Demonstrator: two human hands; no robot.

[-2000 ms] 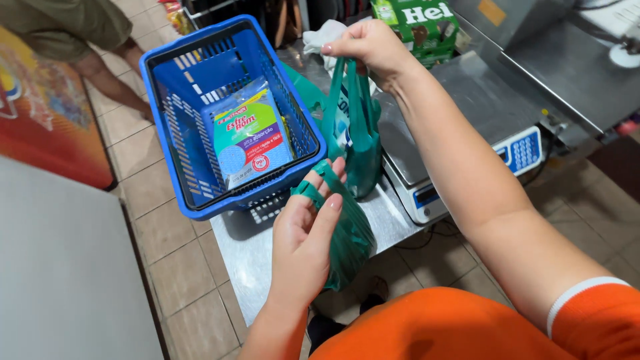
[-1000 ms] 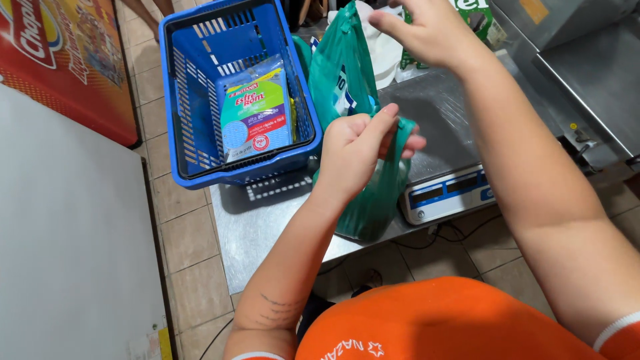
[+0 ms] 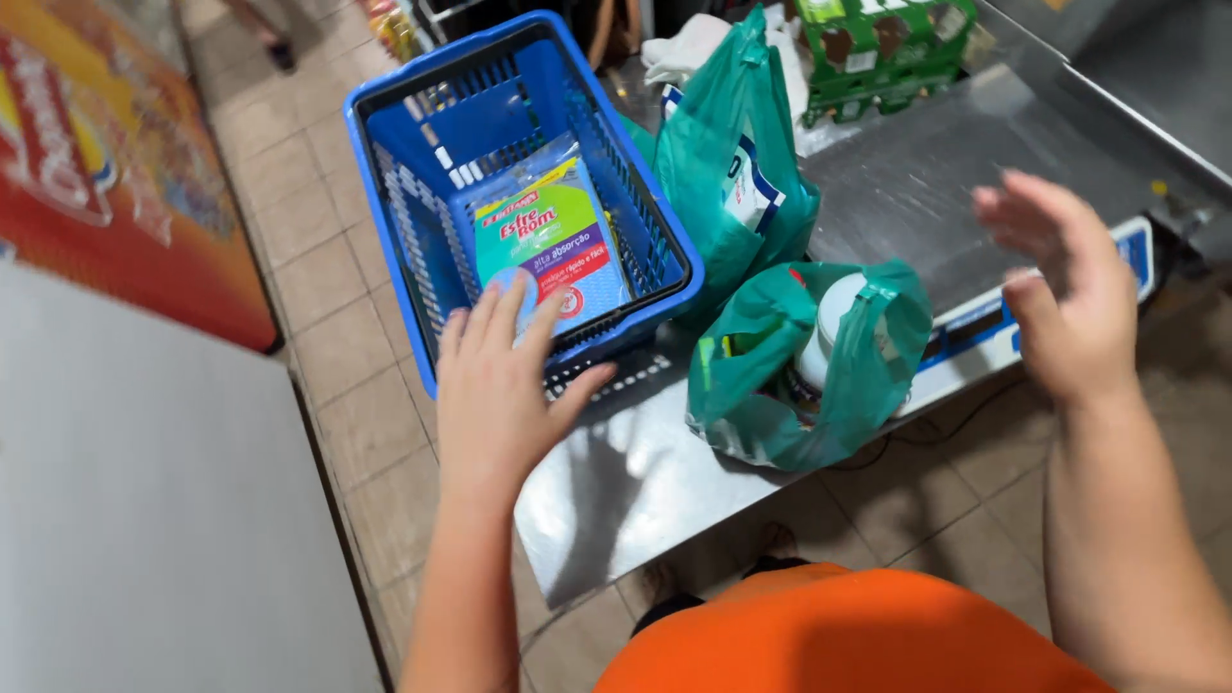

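My left hand [image 3: 505,385], fingers apart and holding nothing, hovers over the near rim of a blue plastic shopping basket [image 3: 688,274]. Inside the basket lies a plastic-wrapped pack of cleaning cloths [image 3: 549,245]. My right hand [image 3: 1068,279] is raised above the counter scale, empty, thumb and fingers apart. Between my hands an open-topped green plastic bag [image 3: 741,385] stands on the metal counter, with a white container [image 3: 839,322] showing in it. Behind it stands a taller green plastic bag [image 3: 712,164] with a white and blue package inside.
A counter scale [image 3: 962,356] with a metal platform is at the right. Behind are a green carton pack [image 3: 881,48] and crumpled white plastic [image 3: 683,48]. The counter's metal edge [image 3: 635,577] runs close to my body. A white surface [image 3: 154,481] and a red printed panel [image 3: 106,164] stand left.
Both hands have let go of the green bags and moved apart, my left towards the basket, my right over the scale. The nearer bag now stands with its mouth open.
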